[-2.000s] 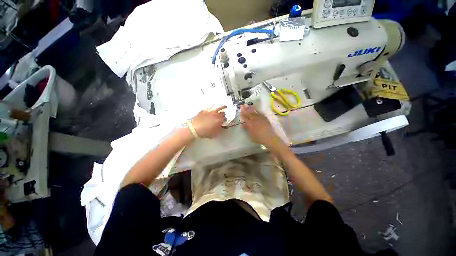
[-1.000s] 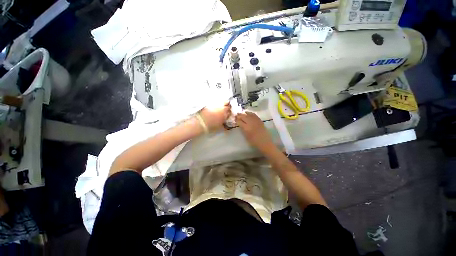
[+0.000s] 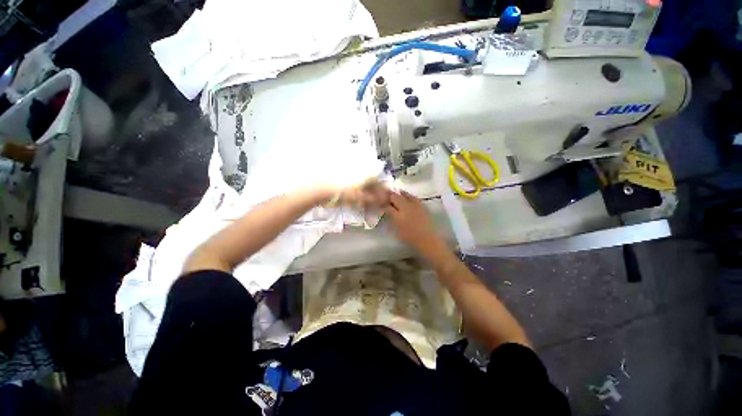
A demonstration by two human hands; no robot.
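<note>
A white garment piece lies over the table's left side and hangs off its front left edge, with its right end bunched at the needle. My left hand is blurred and lies on the cloth just in front of the presser foot. My right hand is right beside it, fingertips at the cloth's right edge. Both hands pinch the cloth; the exact finger grip is blurred. The cream sewing machine stands behind my hands. A white tape runs from right of the needle along the table's front edge.
Yellow-handled scissors lie right of the needle. A black smartphone and a dark pouch lie farther right, by a yellow label. A stack of white pieces is at the far left. A white tub stands left.
More white cloth now bunches in front of the needle, covering table that showed before. My left hand has shifted slightly right over it. The whole view has shifted a little.
</note>
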